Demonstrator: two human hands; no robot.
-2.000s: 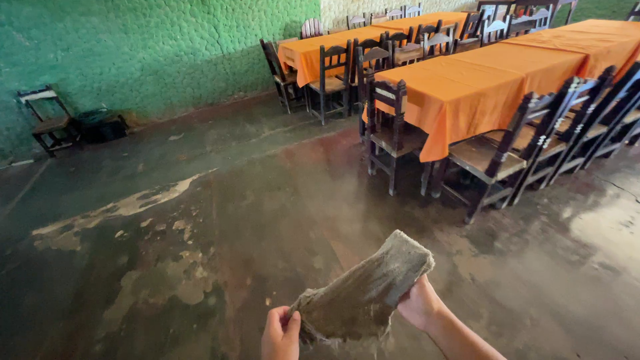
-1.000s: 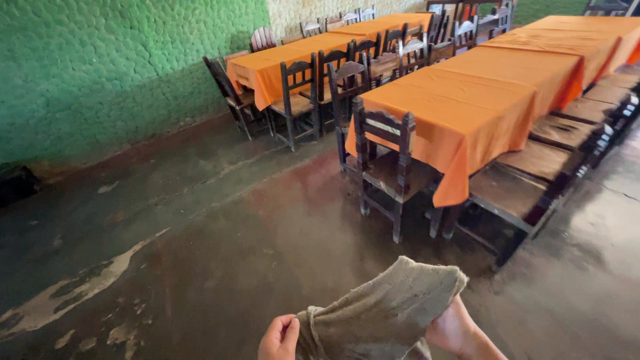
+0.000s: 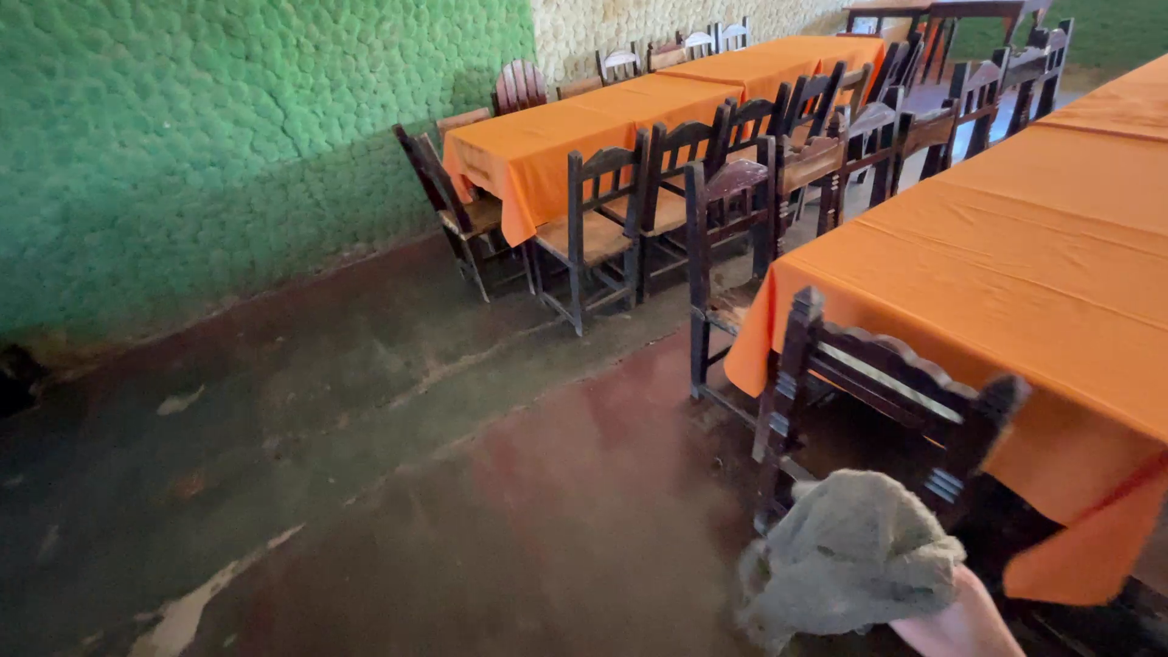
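Observation:
A worn grey-brown cloth (image 3: pixel 849 557) hangs bunched over my right hand (image 3: pixel 954 616) at the lower right. Only the wrist and the edge of that hand show; the cloth hides the fingers. Just beyond the cloth stands a dark carved wooden chair (image 3: pixel 899 374), its back toward me, at the end of the near table. An orange tablecloth (image 3: pixel 1022 274) covers that table and hangs down at its corner. Whether the cloth touches the chair, I cannot tell. My left hand is out of view.
A second table with an orange tablecloth (image 3: pixel 566 119) stands farther back, lined with wooden chairs (image 3: pixel 593 237). Along the left runs a green textured wall (image 3: pixel 228 137). Worn patches mark the dark floor (image 3: pixel 411 529). A dark object (image 3: pixel 18 379) sits by the wall's foot.
My left hand, on the cloth earlier, has left the view. The cloth, stretched between both hands before, is now bunched at the right hand. The view has moved nearer to the tables.

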